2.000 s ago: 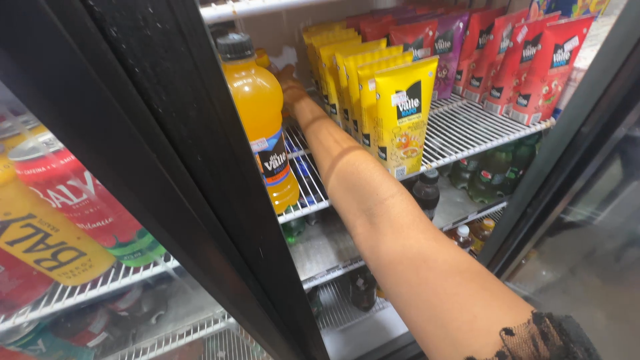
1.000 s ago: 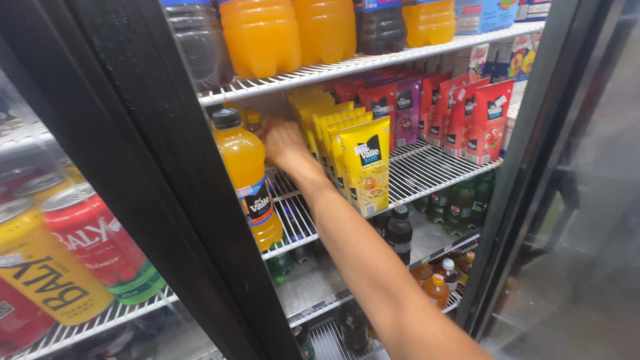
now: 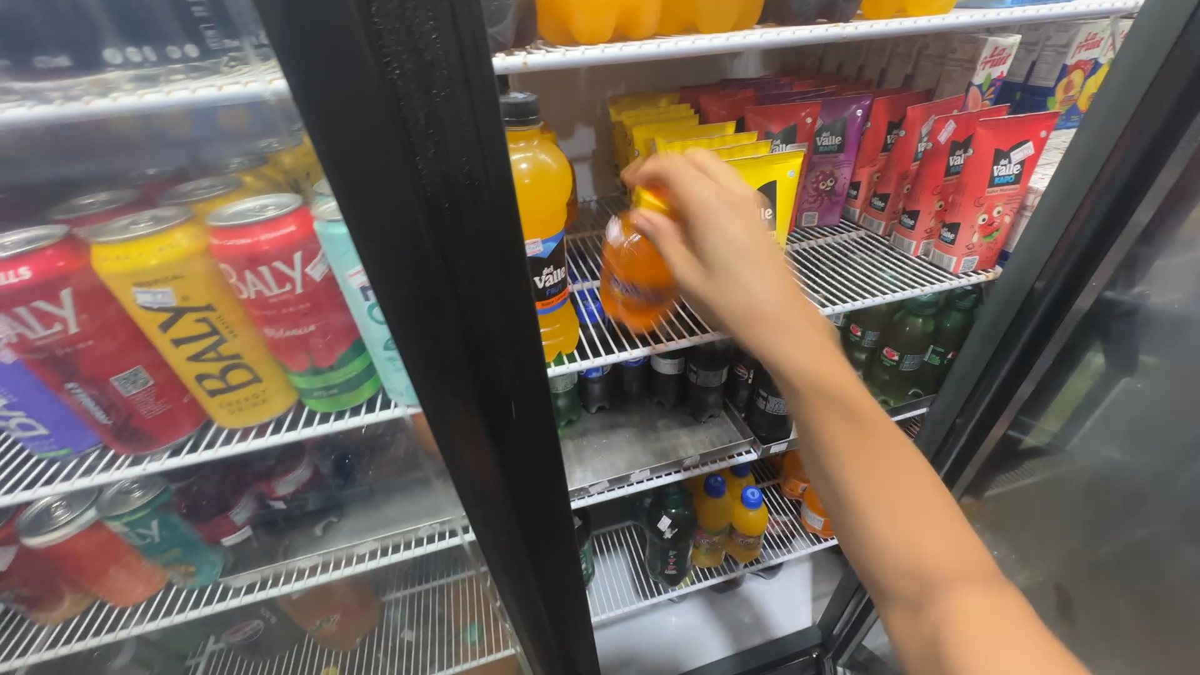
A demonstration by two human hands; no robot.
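My right hand (image 3: pixel 698 220) comes in from the lower right and grips an orange drink bottle (image 3: pixel 639 272) by its yellow cap. The bottle hangs over the wire shelf (image 3: pixel 844 272), somewhat blurred; whether its base touches the wires I cannot tell. To its left stands a taller Del Valle juice bottle (image 3: pixel 539 216) with a black cap. Right behind my hand are rows of yellow drink pouches (image 3: pixel 778 183), partly hidden by my fingers. Purple pouches (image 3: pixel 830 155) and red pouches (image 3: pixel 994 192) stand farther right. My left hand is out of view.
A black door frame (image 3: pixel 422 281) runs down left of the shelf, with Baly cans (image 3: pixel 202 319) behind glass beyond it. Above is a shelf edge (image 3: pixel 806 36) holding large bottles. Dark bottles (image 3: pixel 708 375) and small yellow bottles (image 3: pixel 747 525) stand below. A glass door (image 3: pixel 1078 422) is at the right.
My right hand was reaching deep at the back left of the shelf, beside the yellow pouches. It has come forward with the orange bottle in its fingers.
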